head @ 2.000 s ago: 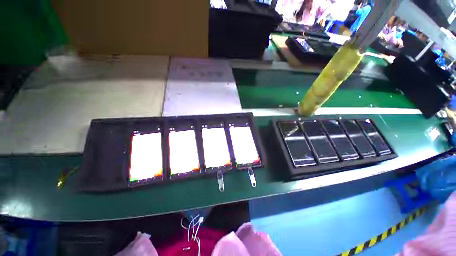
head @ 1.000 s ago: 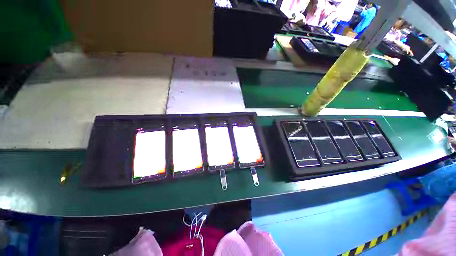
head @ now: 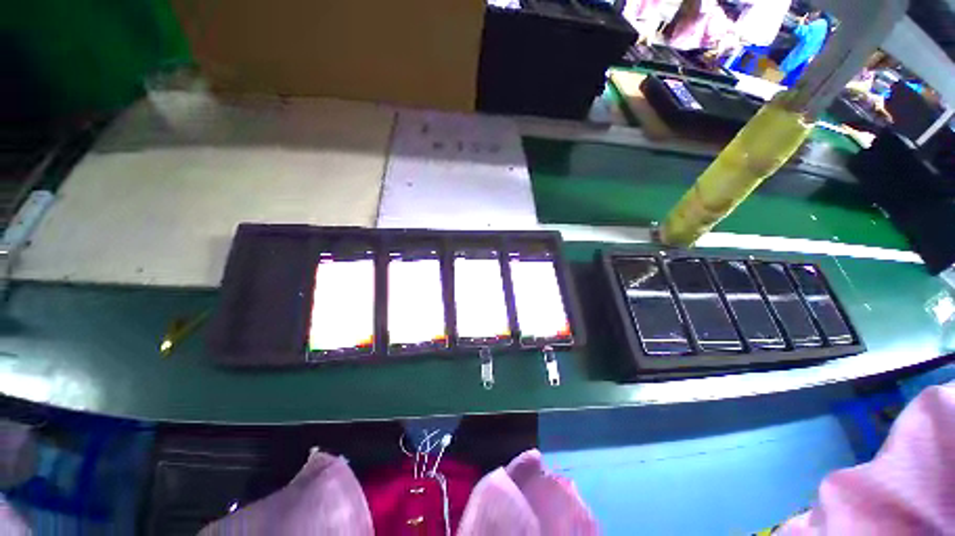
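A black foam tray (head: 262, 293) lies in front of me on the green bench. Its leftmost slot is empty; the other slots hold smartphones (head: 343, 302) with lit white screens. A short silvery-white plug (head: 487, 369) sticks out below the third lit phone, and another plug (head: 553, 366) sticks out below the rightmost one. A tiny yellow-gold piece (head: 180, 333) lies left of the tray. A white cable (head: 442, 492) hangs down my chest. Neither of my hands is in view; pink sleeves show at the bottom edge.
A second black tray (head: 743, 364) of dark-screened phones lies to the right. Cream (head: 230, 188) and pale grey (head: 458, 173) boards lie behind the first tray. A yellow-wrapped post (head: 738, 173) rises behind the second tray. Other trays and people show at the upper right.
The view has shifted, so the bench and trays sit farther right and slightly higher in the picture. The trays, phones and plugs keep their places relative to each other.
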